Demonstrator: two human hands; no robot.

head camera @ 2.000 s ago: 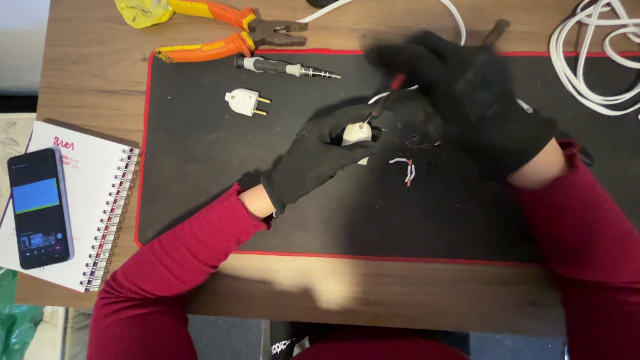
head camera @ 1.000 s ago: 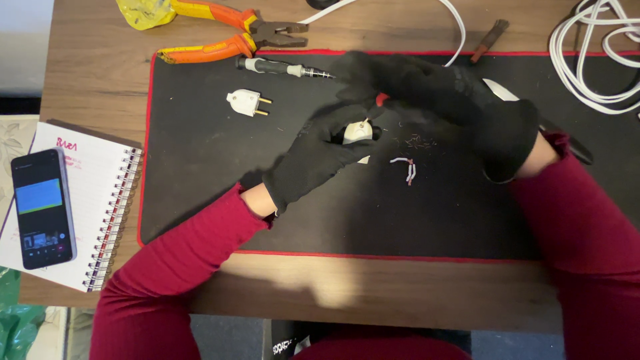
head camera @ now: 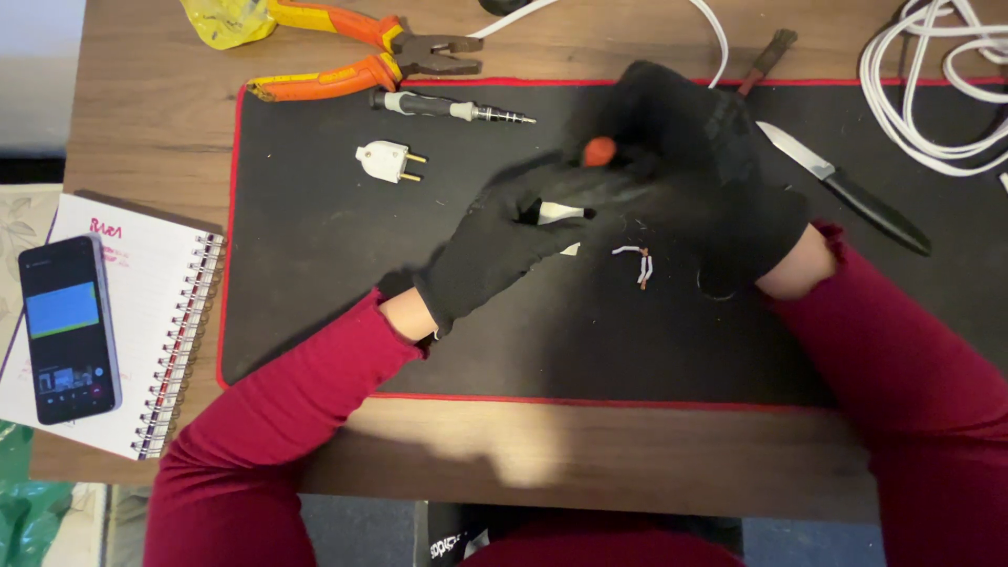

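Both my hands wear black gloves. My left hand (head camera: pixel 508 236), over the middle of the black mat, grips a small white plastic piece (head camera: pixel 561 212) between thumb and fingers. Close beside it on the right, my blurred right hand (head camera: pixel 681 157) is closed on a tool with a red handle end (head camera: pixel 599 151); the rest of that tool is hidden. Below the hands lie short stripped wire scraps (head camera: pixel 644 264) with white insulation. A white two-pin plug (head camera: pixel 386 161) rests at the left of the mat, under a precision screwdriver (head camera: pixel 441 106) with a grey handle.
Orange and yellow combination pliers (head camera: pixel 378 75) lie at the mat's top edge. A knife with a black handle (head camera: pixel 874 209) is right of my right hand, near a worn brush-like tool (head camera: pixel 768 63) and coiled white cable (head camera: pixel 890 94). A phone (head camera: pixel 71 331) rests on a spiral notebook (head camera: pixel 157 299).
My right hand has come down from the upper right and stays close to my left hand, uncovering the knife. My left hand keeps its place, but the white piece looks turned.
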